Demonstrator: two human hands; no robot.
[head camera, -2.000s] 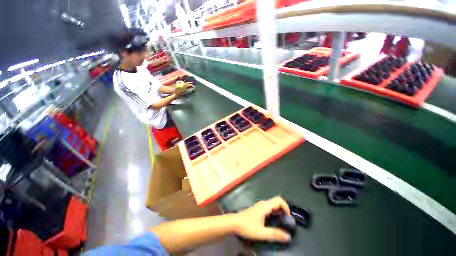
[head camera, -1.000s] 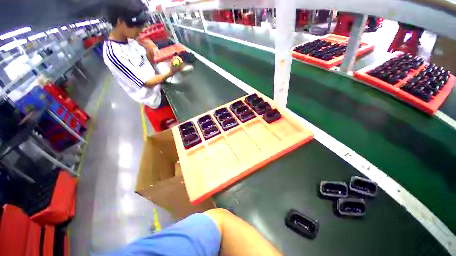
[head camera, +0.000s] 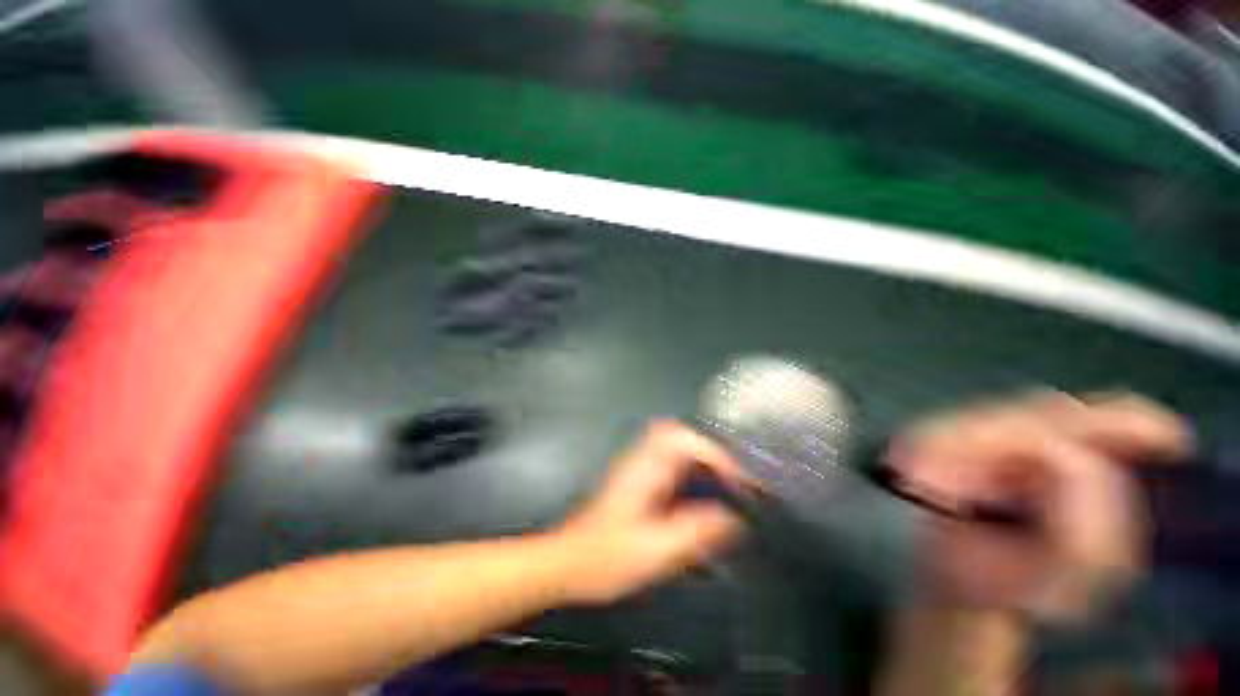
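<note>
The picture is strongly blurred. My left hand (head camera: 653, 524) is at the lower middle, with a dark piece, seemingly a black housing (head camera: 704, 481), between thumb and fingers. My right hand (head camera: 1040, 510) is at the lower right, fingers curled. A thin dark line runs into it from the left; whether the hand holds a tool is too blurred to tell. A round pale screw dish (head camera: 775, 405) lies between and beyond the hands. One black open housing (head camera: 443, 438) lies left of my left hand. Several dark housings (head camera: 510, 288) lie together farther back.
The orange-red parts tray (head camera: 177, 354) stands on the left, with dark units at its far left. A white strip (head camera: 680, 215) crosses behind the dark green bench, with the green conveyor belt (head camera: 762, 150) beyond it.
The view has swung right and down. The tray and loose housings now lie farther left; the dish and my right hand have come into view. My left hand, out of view one second ago, shows again.
</note>
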